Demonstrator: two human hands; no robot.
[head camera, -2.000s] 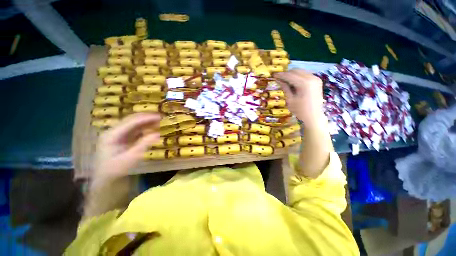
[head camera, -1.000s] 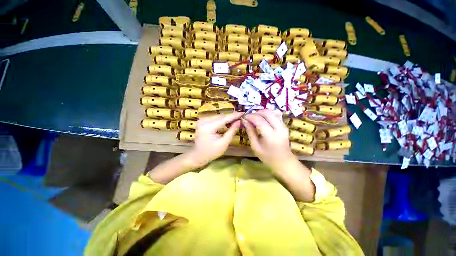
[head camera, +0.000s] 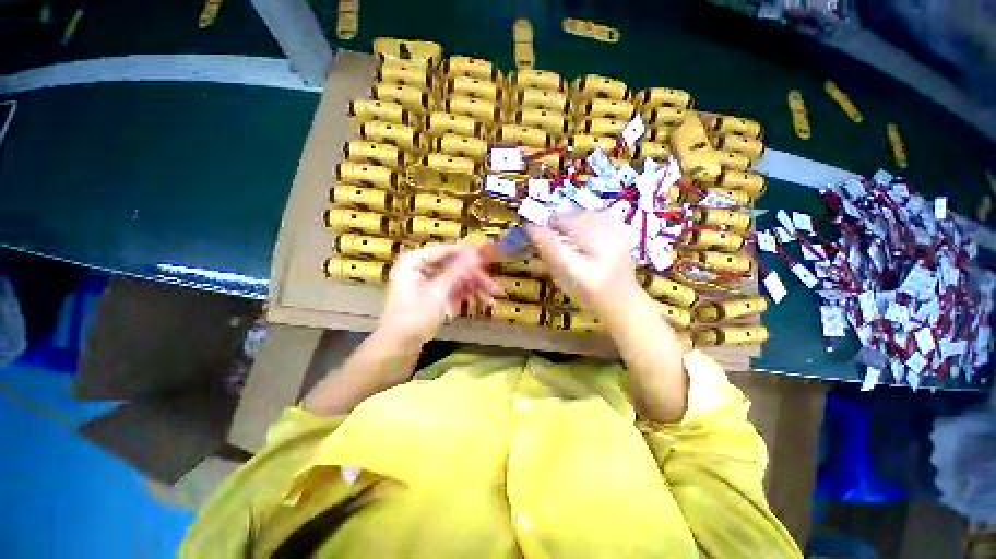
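Note:
My left hand (head camera: 431, 289) is over the near edge of the cardboard, its fingers blurred beside a small dark grey part (head camera: 513, 242) with a bit of red. My right hand (head camera: 584, 257) is just right of it, its fingertips on that grey part. Rows of yellow shells (head camera: 360, 222) cover the cardboard sheet (head camera: 297, 262). A small heap of white squares with red leads (head camera: 655, 207) lies on the shells at centre right, partly behind my right hand. Whether my left fingers touch the part is too blurred to tell.
A larger heap of white squares with red leads (head camera: 912, 278) lies on the green bench (head camera: 142, 180) at the right. Loose yellow pieces (head camera: 590, 30) lie across the bench's far side. Pale rails (head camera: 142, 71) cross it. Brown cardboard (head camera: 153, 339) stands below at left.
Since one second ago, my hands have come a little apart, and a dark grey part now shows between them. Earlier, my hands were far apart, the right one near the heap's right side.

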